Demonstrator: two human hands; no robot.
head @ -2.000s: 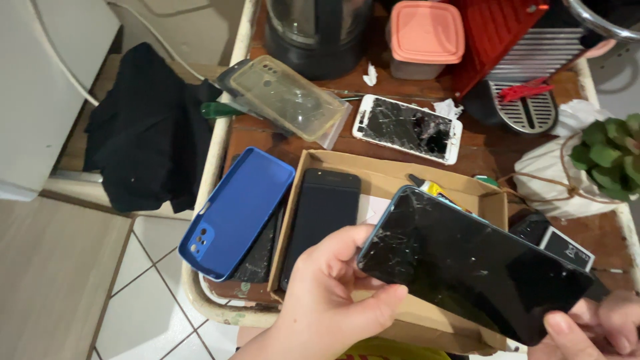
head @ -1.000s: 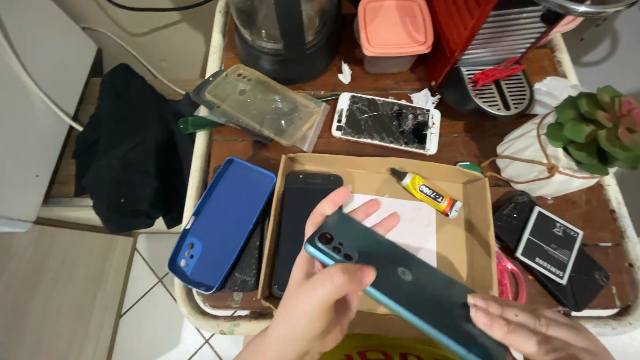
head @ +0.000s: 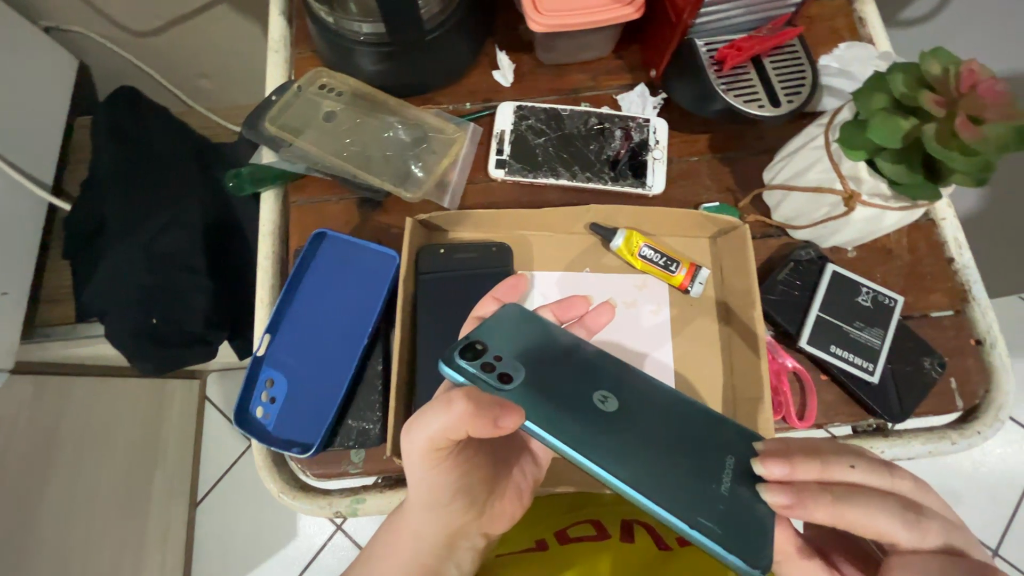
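Note:
A dark teal Motorola smartphone [head: 624, 424] is held back side up, its camera end at the upper left. My left hand [head: 480, 448] grips that end, thumb on the edge beside the cameras and fingers beneath. My right hand [head: 864, 504] holds the lower end, fingertips on the back. Under the phone lies an open cardboard box [head: 732, 320] with a dark phone [head: 460, 312], a white paper [head: 640, 320] and a yellow glue tube [head: 656, 258]. A blue phone case [head: 328, 320] leans left of the box.
Behind the box lie a cracked white smartphone [head: 580, 148] and a clear phone case [head: 368, 132] in a plastic bag. A Samsung battery [head: 852, 320] rests on a black phone at right, near pink scissors [head: 790, 384] and a potted succulent [head: 848, 176]. The cart's rim [head: 264, 200] curves round.
The phone in my hands showed its cracked screen two seconds ago; its back now faces up. My left hand has shifted to the camera end with its thumb on the edge.

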